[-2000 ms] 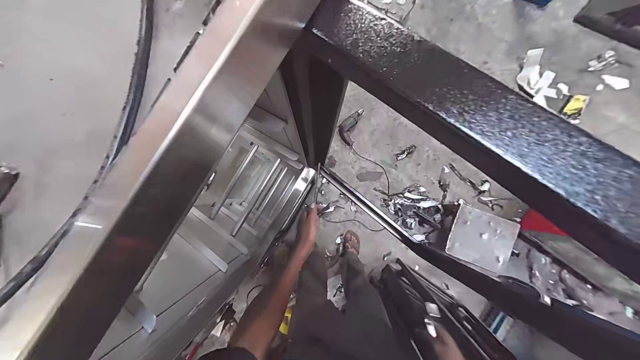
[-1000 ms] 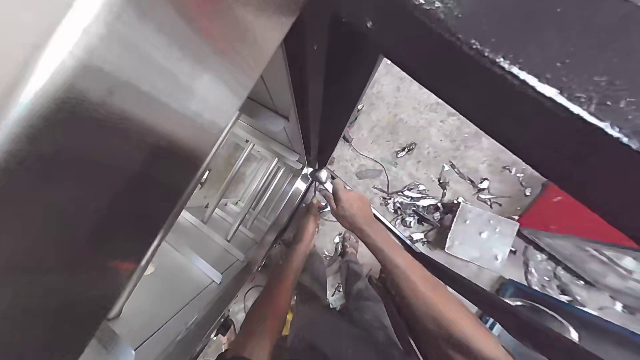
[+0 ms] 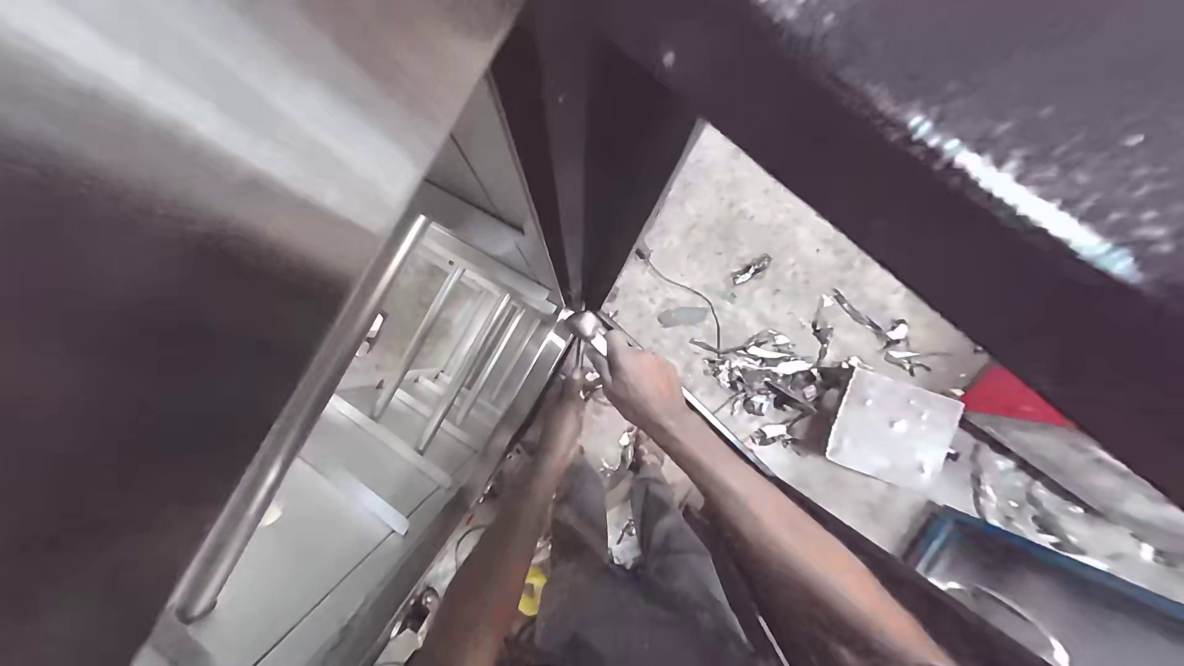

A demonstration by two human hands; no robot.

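Straight ahead, my right hand (image 3: 643, 384) is closed around a shiny metal piece (image 3: 588, 326) at the lower end of a dark upright post (image 3: 578, 166). What kind of piece it is cannot be told. My left hand (image 3: 569, 393) is just below and to the left, close to the same corner; its fingers are small and blurred, and whether it holds something cannot be told. A stainless steel frame with bars (image 3: 467, 370) lies to the left of both hands.
Dark beams (image 3: 832, 176) cross close overhead at the right. Metal scraps (image 3: 763, 375), a cable (image 3: 708, 305) and a pale square box (image 3: 895, 425) lie on the concrete floor. A blue-edged tray (image 3: 1064, 573) sits at lower right, and a round steel bar (image 3: 305, 416) slants at left.
Two seconds ago my right hand was low, near the bottom edge; it has since come up to the corner beside my left hand. The view has moved closer to the beams.
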